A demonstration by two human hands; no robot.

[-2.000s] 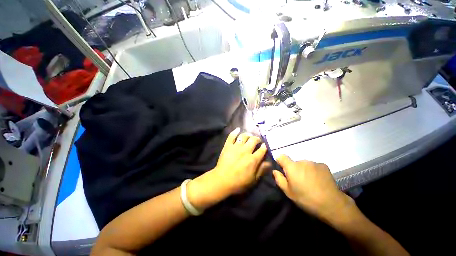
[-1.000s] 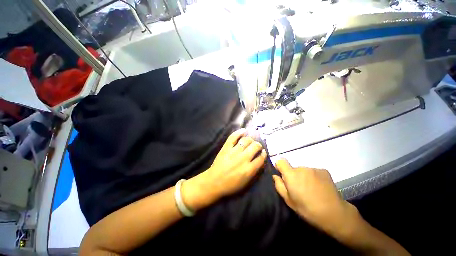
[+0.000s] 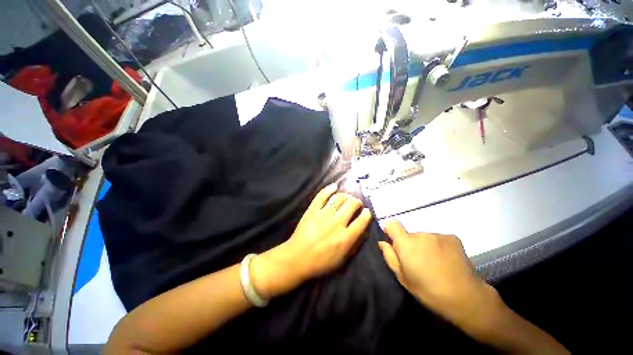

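A large black garment piece (image 3: 215,173) lies on the white machine table, left of and in front of the needle area (image 3: 361,156), which is glaringly lit. Its edge runs up to the presser foot; the exact contact is lost in the glare. My left hand (image 3: 330,232), with a ring and a pale bracelet, lies on the cloth just below the needle, fingers together. My right hand (image 3: 430,260) pinches the cloth's right edge between thumb and fingers at the table's front. The white sewing machine (image 3: 486,76) has a blue stripe and "JACK" lettering.
The table's ruler-marked front edge (image 3: 520,258) curves along the right. Red cloth (image 3: 87,114) lies behind at the left, near a white paper sheet (image 3: 28,121). Part of a second machine (image 3: 21,249) stands at the far left. A parts tray is cut off at the right edge.
Compared with two seconds ago, the view has shifted slightly, and the cloth and machine sit differently in the picture. Both hands keep nearly the same hold, close to the needle and front edge.
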